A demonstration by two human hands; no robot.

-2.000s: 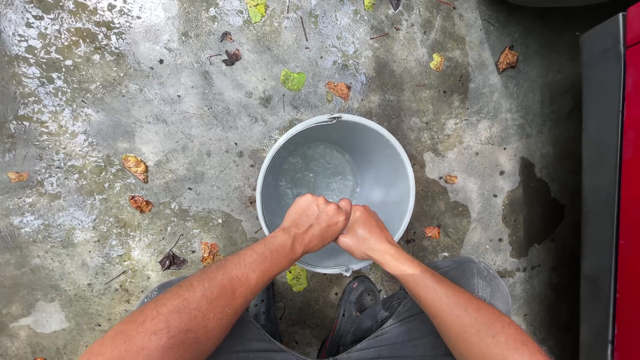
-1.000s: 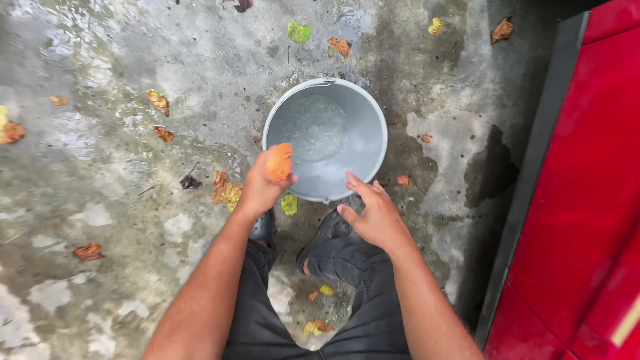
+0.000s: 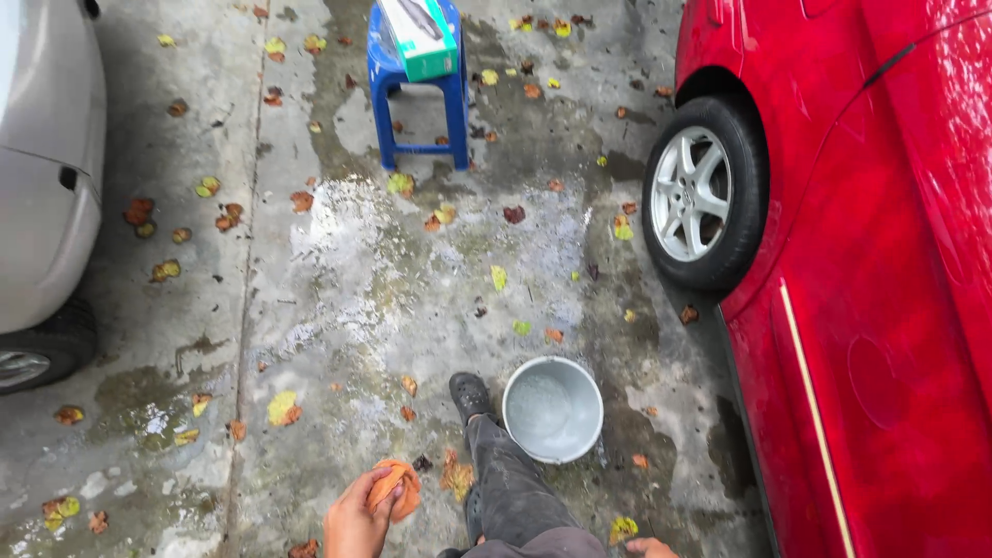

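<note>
At the lower middle, my left hand (image 3: 361,513) grips a crumpled orange cloth (image 3: 397,490) between thumb and fingers. Only the fingertips of my right hand (image 3: 651,548) show at the bottom edge, right of my legs; whether they hold anything is hidden. A grey bucket (image 3: 552,411) with some water in its bottom stands on the wet concrete, just right of my foot in a dark clog (image 3: 470,395). Neither hand touches the bucket.
A red car (image 3: 868,349) with a silver-spoked wheel (image 3: 691,194) lines the right side. At the far left is a pale car (image 3: 46,163). A blue plastic stool (image 3: 422,116) bears a green-and-white box (image 3: 422,46). Fallen leaves dot the concrete.
My hands, together over the bucket two seconds ago, have parted and are now away from it. The orange cloth shows in my left hand. The view has tilted up, showing stool and wheel.
</note>
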